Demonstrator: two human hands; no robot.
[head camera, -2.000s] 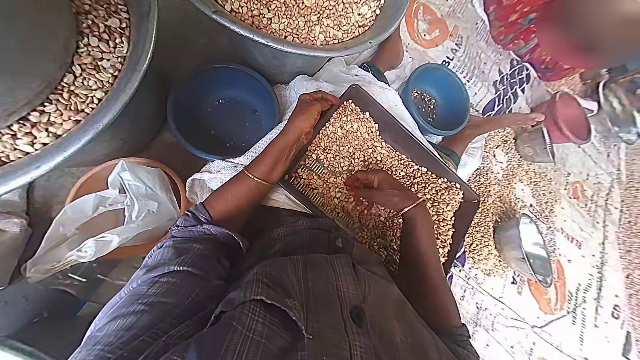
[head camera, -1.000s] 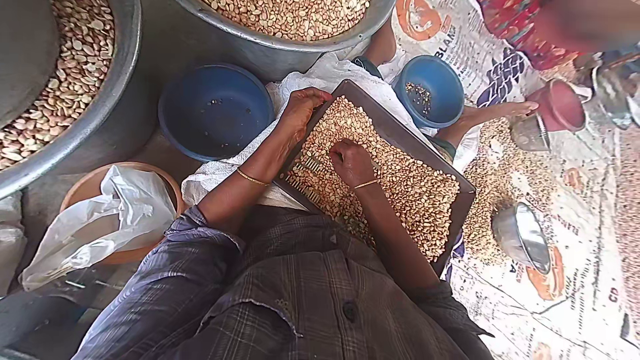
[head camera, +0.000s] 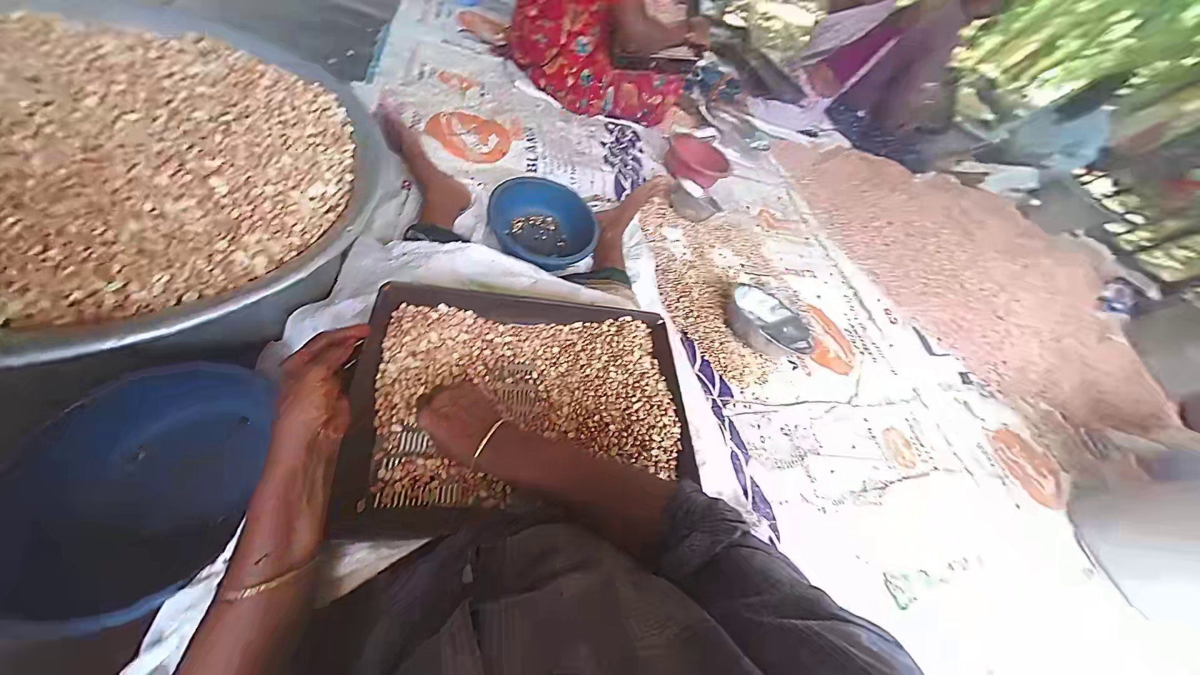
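Observation:
A dark rectangular slotted tray (head camera: 689, 422) lies across my lap, covered with a layer of split nuts or beans (head camera: 581, 375). My left hand (head camera: 323, 384) grips the tray's left edge. On the pieces, left of the tray's middle, rests my right hand (head camera: 459, 417), its fingers curled down; whether it holds any is hidden. Slots in the tray's bottom show beside and below this hand. Just beyond the tray, a small blue plastic bowl (head camera: 542, 223) sits between my feet with a few dark bits inside.
A big metal basin (head camera: 361, 202) full of pieces stands at left, above a large blue basin (head camera: 141, 487). On printed sheets to the right are a metal bowl (head camera: 771, 321), a red bowl (head camera: 697, 161), loose pieces and a wide pinkish heap (head camera: 975, 281). Another person (head camera: 600, 56) sits beyond.
The view has turned and now shows more of the ground to the right. My right hand has stayed over the pieces, and my left hand has kept its place at the tray's edge.

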